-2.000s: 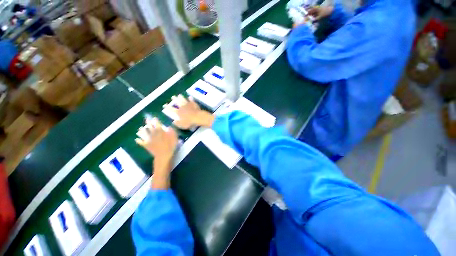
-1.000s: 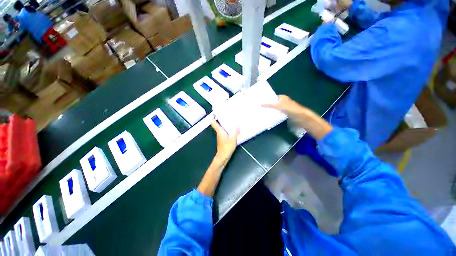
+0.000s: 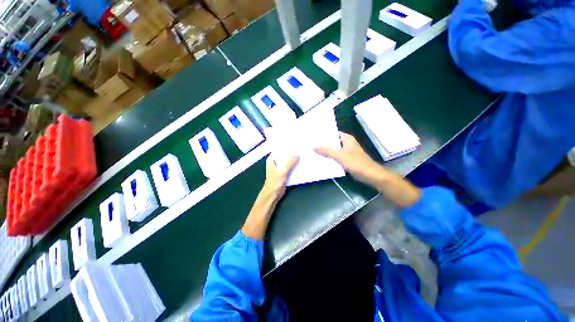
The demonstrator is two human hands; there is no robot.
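Observation:
My left hand [image 3: 278, 174] and my right hand [image 3: 346, 157] hold a plain white card insert [image 3: 309, 149] between them, above the near ledge. The thumbs lie on its top face and its far edge overlaps the guide rail. A row of white product boxes [image 3: 210, 153], each with a dark-blue patch, lies on the green conveyor belt beyond. An insert stack [image 3: 386, 127] lies on the ledge to the right of my right hand. Another, fanned insert stack [image 3: 116, 294] lies at the lower left.
A pale post [image 3: 354, 47] stands by the near guide rail [image 3: 189, 199]. A red tray [image 3: 53, 173] is beyond the belt at left. Brown cartons [image 3: 151, 31] are behind. A person in a blue smock [image 3: 523, 94] works at right.
The view has shifted, showing more of the red tray and the lower-left stack. The held card looks smaller and narrower. A separate stack now shows on the ledge right of my hands.

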